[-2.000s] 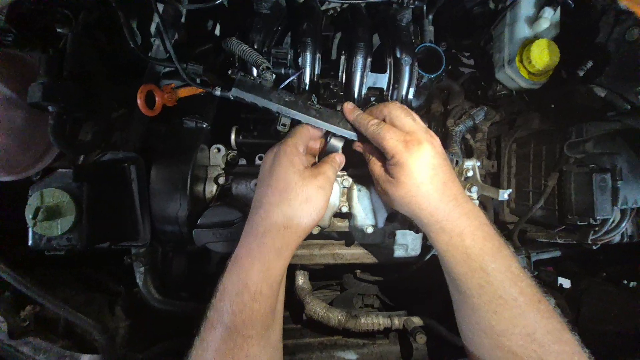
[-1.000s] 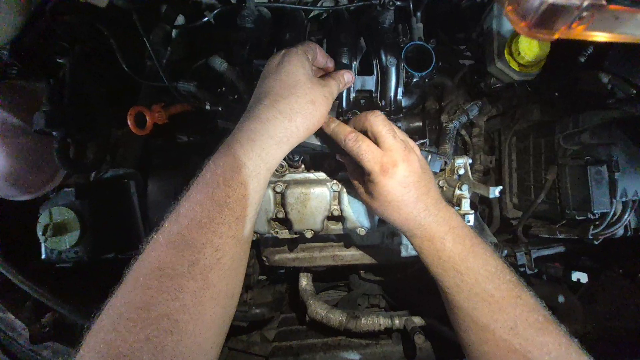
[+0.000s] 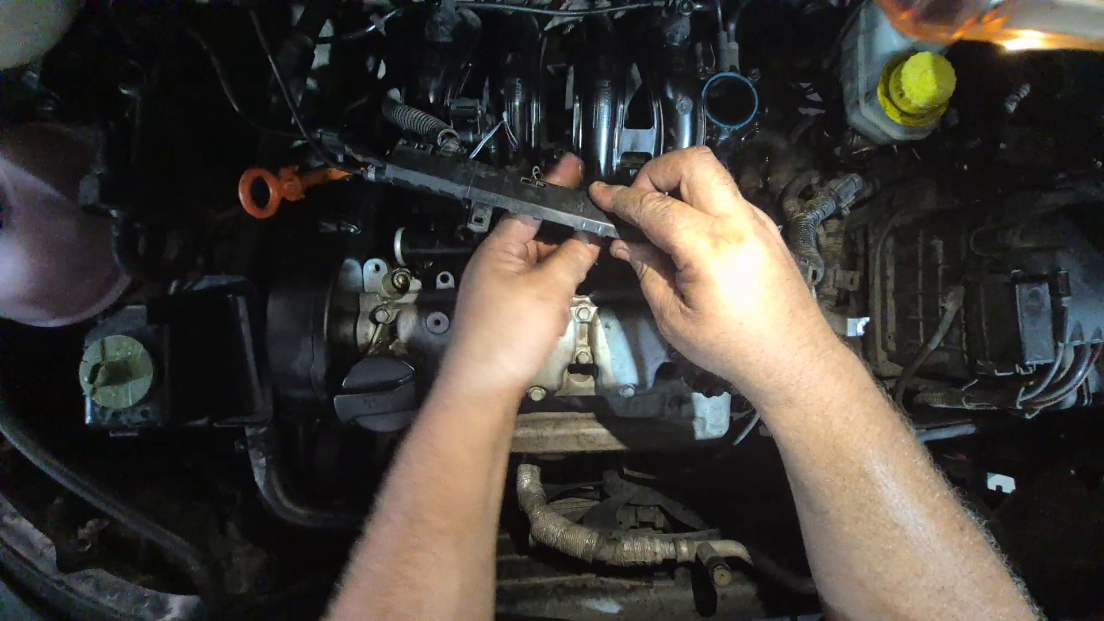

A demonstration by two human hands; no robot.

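A long black plastic wiring channel (image 3: 509, 195) lies slanted across the engine, above the valve cover. My left hand (image 3: 522, 297) grips it from below near its right part, with fingers on both sides of it. My right hand (image 3: 711, 259) pinches its right end between thumb and fingers. A corrugated conduit (image 3: 418, 119) meets the channel from above, beside thin loose wires. Left of the channel is the orange dipstick handle (image 3: 260, 191). The black oil filler cap (image 3: 376, 393) sits below and left of my left hand.
Black intake manifold runners (image 3: 602, 112) stand behind the hands. A reservoir with a yellow cap (image 3: 923, 82) is at the upper right, near a glowing orange lamp (image 3: 1018, 19). A wrapped metal pipe (image 3: 595, 543) crosses the front. A greenish cap (image 3: 116, 371) sits at left.
My left hand has come down from the manifold runners, where it was one second ago, to the channel. The channel, mostly dark and hidden then, shows clearly again between both hands.
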